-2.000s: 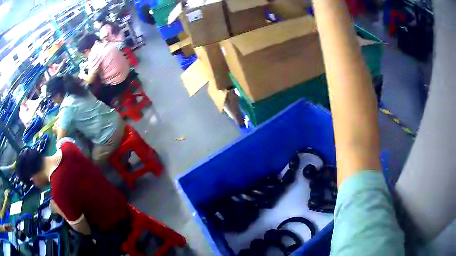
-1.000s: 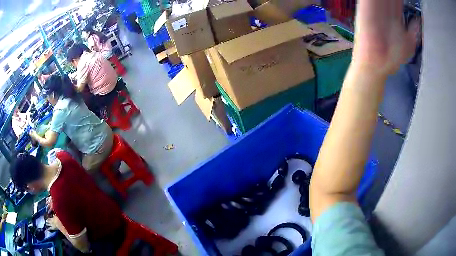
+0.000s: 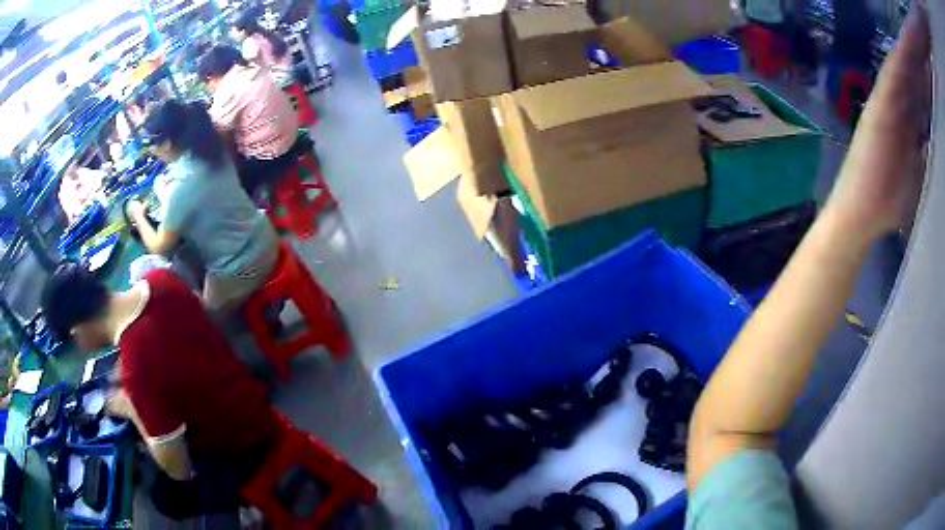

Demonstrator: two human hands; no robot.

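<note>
My left hand [image 3: 893, 145] is at the upper right, raised and stretched out beside a smooth off-white surface [image 3: 881, 414]. It looks flat, and I see nothing in it; its fingers are blurred and partly cut off at the rim. Whether the palm touches the surface is unclear. The bare forearm rises from a light green sleeve at the bottom. My right hand is not in view. Nearest in front, a blue tote [image 3: 518, 331] holds several black headphones [image 3: 611, 492] on white lining; the forearm covers part of its right side.
Open cardboard cartons [image 3: 611, 140] stand on green totes [image 3: 767, 176] behind the blue tote. At left, seated people, one in a dark red shirt [image 3: 192, 357], work along a green-topped bench with blue trays [image 3: 88, 481]. Red stools [image 3: 295, 311] stand on the grey floor.
My left hand and forearm have swung right and now slant towards the right rim, uncovering more of the green tote behind. The view has shifted slightly. The tote's contents look unchanged.
</note>
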